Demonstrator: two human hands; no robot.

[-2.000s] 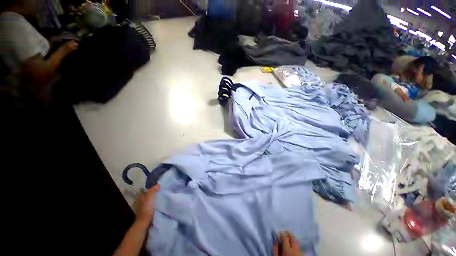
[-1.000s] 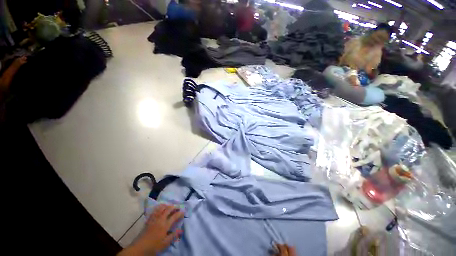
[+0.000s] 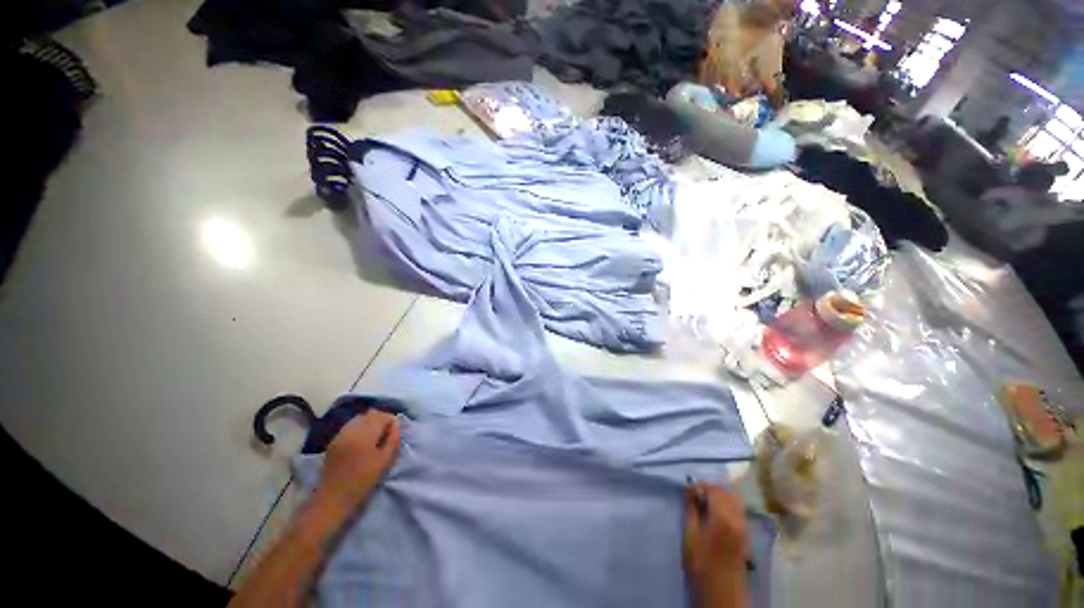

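Note:
A light blue shirt [image 3: 476, 511] lies spread in front of me on the white table, with a black hanger [image 3: 283, 416] in its collar and the hook pointing left. My left hand [image 3: 363, 457] is at the shirt's collar end beside the hanger, fingers bent onto the cloth. My right hand [image 3: 717, 540] is at the shirt's right part, fingers closed on the cloth. One sleeve stretches up toward a heap of light blue shirts [image 3: 476, 214] behind it. The fingertips are blurred and small.
Black hanger hooks [image 3: 329, 164] bunch at the heap's left end. A pink-red bottle [image 3: 808, 333] stands or lies at the right, by white strips [image 3: 779, 232]. A crumpled clear bag [image 3: 794, 475] and poly sheets [image 3: 939, 451] lie at right. Dark garments [image 3: 452, 48] cover the far side.
The view has swung right and down. My left hand has gone from lying fairly flat on the shirt to bent fingers near the collar. My right hand has moved up along the cloth.

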